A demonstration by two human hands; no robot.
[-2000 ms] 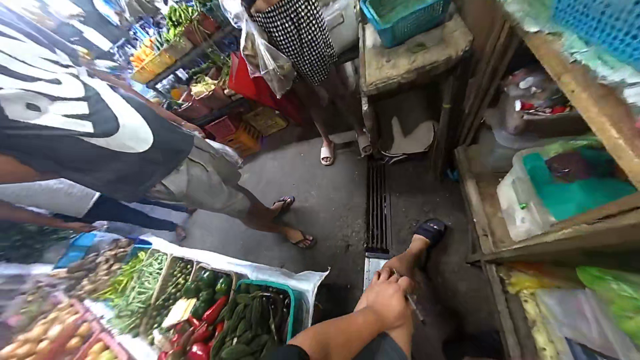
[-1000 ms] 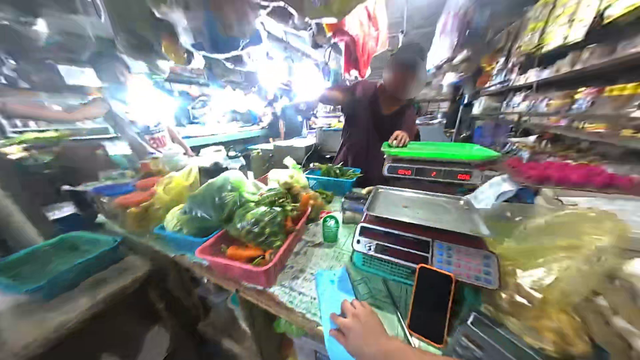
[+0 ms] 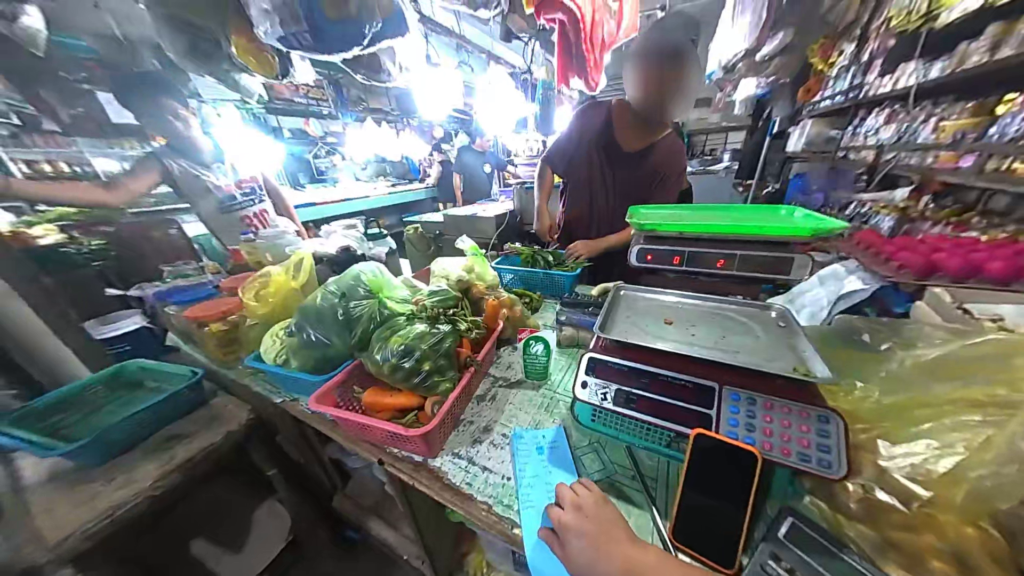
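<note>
My right hand [image 3: 588, 528] rests with bent fingers on the right edge of a long blue paper sheet [image 3: 538, 472] that bears handwriting. My left hand is out of view. Right of the hand, on the patterned tabletop, lie a thin dark stick-like item [image 3: 646, 496] and an orange-cased phone [image 3: 716, 500] with a dark screen. Behind them stands a digital weighing scale [image 3: 648, 392] with a metal pan [image 3: 704, 332]. A green-and-white packet or container [image 3: 537, 354] sits beyond the paper. The pink basket [image 3: 400, 434] holds carrots and bagged vegetables.
Across the counter a person [image 3: 620, 176] has both hands near a blue basket [image 3: 540, 278] of leafy greens. A second scale [image 3: 720, 260] carries a green tray [image 3: 736, 222]. Yellowish plastic [image 3: 928, 416] covers the right side. An empty teal tray [image 3: 104, 408] stands left on a wooden table.
The view has swung up from the floor to the counter. My right hand, earlier on my leg, is on the paper. The person opposite has moved a hand from the green tray to the greens.
</note>
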